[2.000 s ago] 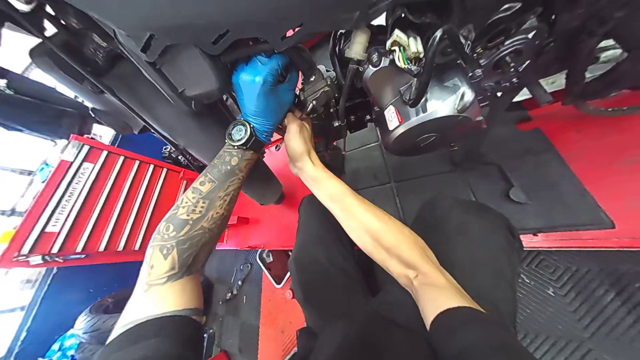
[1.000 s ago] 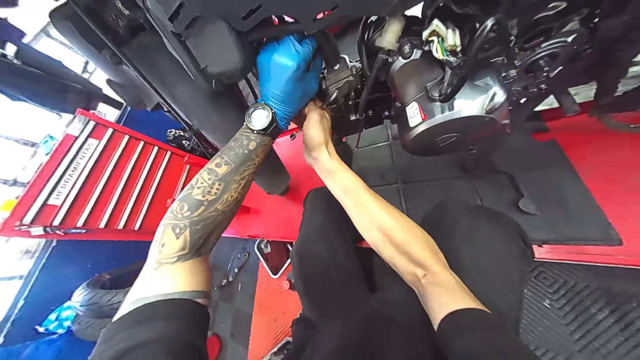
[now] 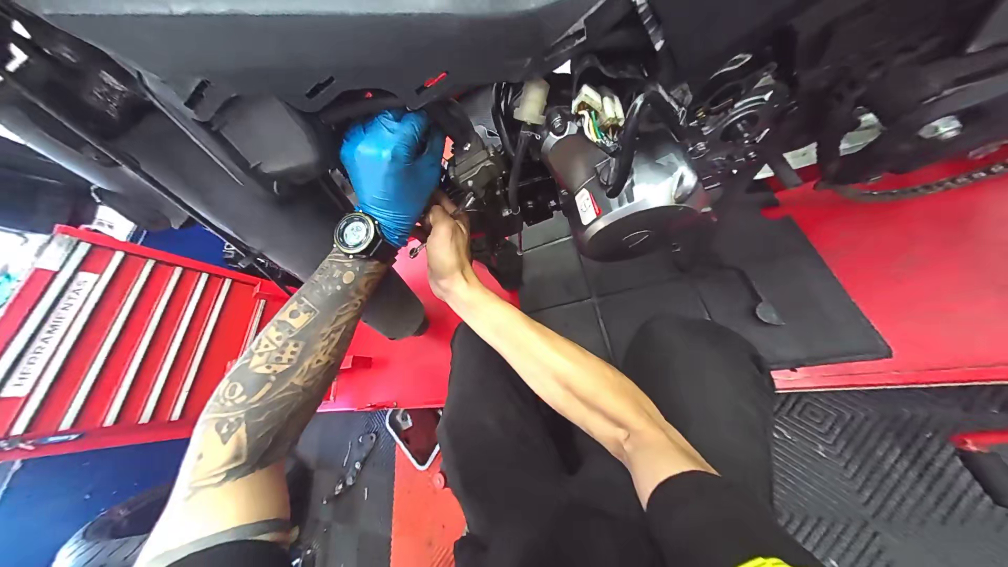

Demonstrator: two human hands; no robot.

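Observation:
My left hand (image 3: pixel 394 169), in a blue glove with a watch at the wrist, is closed up against the motorcycle's engine area, under the black bodywork (image 3: pixel 299 39). Just below and right of it, my bare right hand (image 3: pixel 449 244) has its fingers curled at the same spot. A small metal tool end (image 3: pixel 415 250) pokes out between the two hands; which hand holds it cannot be told. Right of the hands are a metal engine part (image 3: pixel 476 169), a pale plastic connector (image 3: pixel 532 101), white wire connectors (image 3: pixel 598 110) and a rounded silver and black engine cover (image 3: pixel 638 197). My fingertips are hidden.
A red tool cabinet (image 3: pixel 130 339) stands at the left. Under the motorcycle lies a black mat (image 3: pixel 795 291) on a red platform (image 3: pixel 929 276). A red tray with a pale rim (image 3: pixel 415 433) and a dark metal part (image 3: pixel 354 465) are on the floor, a tyre (image 3: pixel 118 528) at lower left.
Both hands stay together at the same engine area, with only slight shifts. Nothing else has plainly changed.

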